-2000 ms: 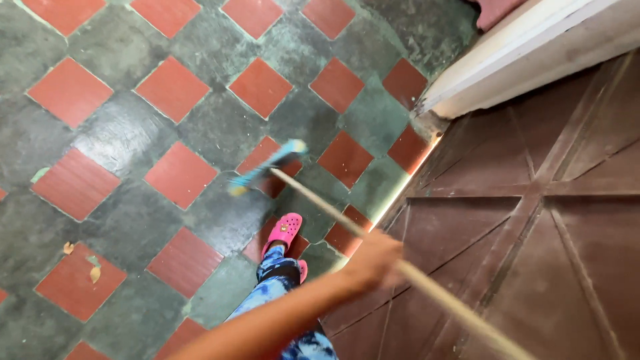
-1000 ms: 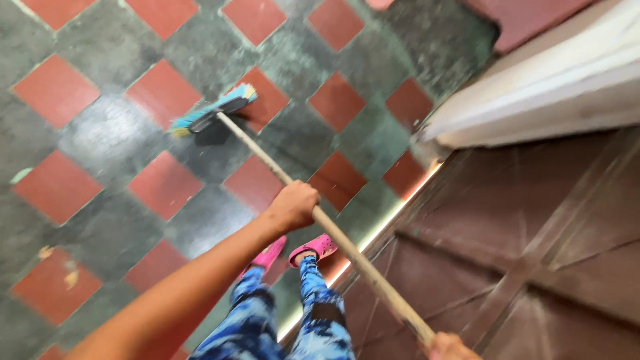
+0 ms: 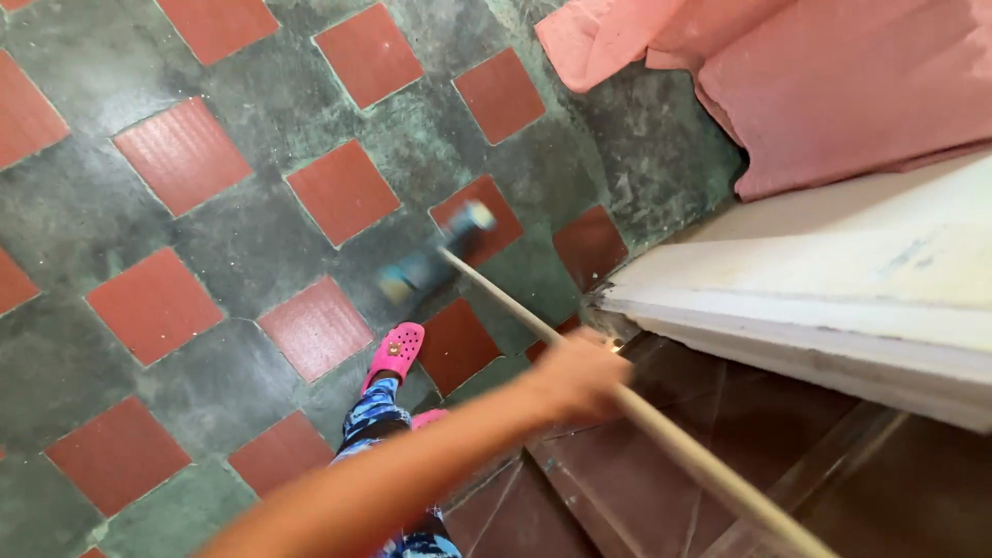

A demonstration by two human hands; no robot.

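My left hand (image 3: pixel 585 377), blurred, is closed around the wooden handle (image 3: pixel 697 461) of a push broom, its forearm crossing from the bottom left. From the hand the handle runs up and left to the broom's blue head (image 3: pixel 434 260), which is motion-blurred over the green-grey and red tiled floor, just beyond a pink clog. The other end of the handle leaves the picture at the bottom right. My right hand is out of view.
A brown panelled door (image 3: pixel 666 504) stands at the lower right, beside a white wall edge (image 3: pixel 814 310). Pink cloth (image 3: pixel 821 93) hangs at the upper right. My pink clog (image 3: pixel 397 353) is on the tiles (image 3: pixel 155 306).
The broom head has swung from left of my feet a second ago to beyond them, toward the wall. My right hand, on the handle's end then, has left the picture. The view has shifted.
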